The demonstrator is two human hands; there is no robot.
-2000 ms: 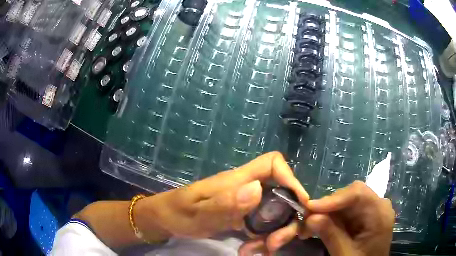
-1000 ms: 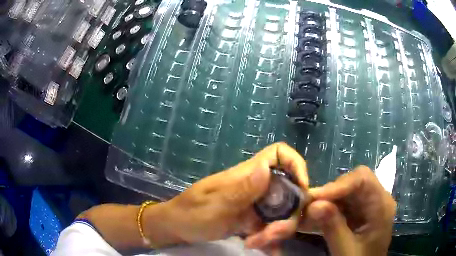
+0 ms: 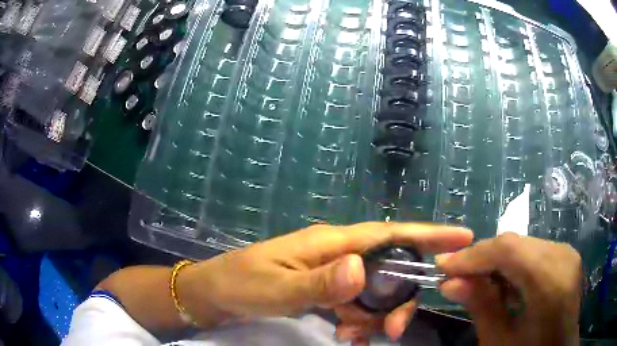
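My left hand point(image 3: 291, 270), with a yellow bracelet at the wrist, holds a round black speaker driver point(image 3: 389, 290) with a pale shiny centre, low in the middle of the view. My right hand point(image 3: 514, 284) pinches slim silver tweezers point(image 3: 409, 272) by their rear part. The two prongs point left and lie over the face of the driver. Whether their tips touch it cannot be told. The large clear blister tray point(image 3: 291, 162) lies behind the hands, with one row of black units point(image 3: 400, 101) standing in it.
One black unit point(image 3: 239, 12) sits at the tray's top left. Loose round units point(image 3: 147, 61) lie left of the tray. Stacked clear trays with labels point(image 3: 61, 74) stand far left. A white slip point(image 3: 515, 211) and clear round parts point(image 3: 568, 182) are at right. A blue stool point(image 3: 57, 297) is lower left.
The tweezers' two prongs now show across the driver's face. My right hand has moved right and slightly down. My left fingers have straightened, and the driver is slightly lower and further right.
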